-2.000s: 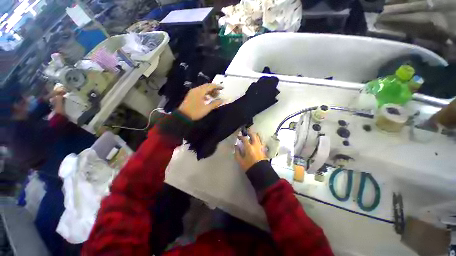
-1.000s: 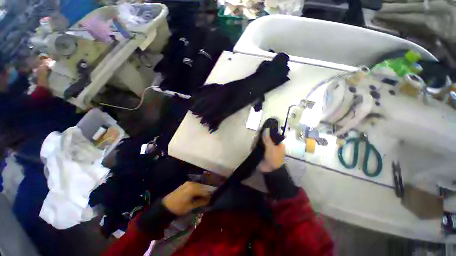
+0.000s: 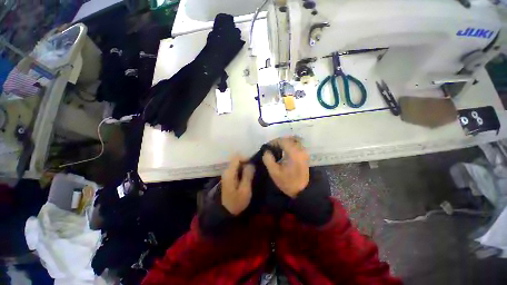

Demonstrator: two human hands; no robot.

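Note:
My left hand [image 3: 237, 185] and my right hand [image 3: 288, 167] are close together at the table's front edge, slightly blurred. Both grip a small black garment piece [image 3: 261, 157] between fingers and thumbs. Its lower part hangs toward my lap and merges with my dark cuffs. A bundle of black strips [image 3: 192, 80] lies on the table at the left, with a white tag [image 3: 223, 101] beside it. The presser foot area [image 3: 286, 88] with an orange-yellow block [image 3: 289, 103] is beyond my right hand, with no cloth seen under it.
Green-handled scissors [image 3: 340, 92], thread snips [image 3: 388, 98], a brown patch [image 3: 428, 111] and a black card [image 3: 478, 120] lie right of the needle on the white table [image 3: 356, 133]. The sewing machine [image 3: 422, 33] stands behind them. White cloth [image 3: 64, 239] and black pieces [image 3: 125, 225] are at lower left.
The view has shifted toward the machine. My left hand has come up from my lap beside my right hand. The black garment piece, earlier stretched between them, is now bunched at the table edge.

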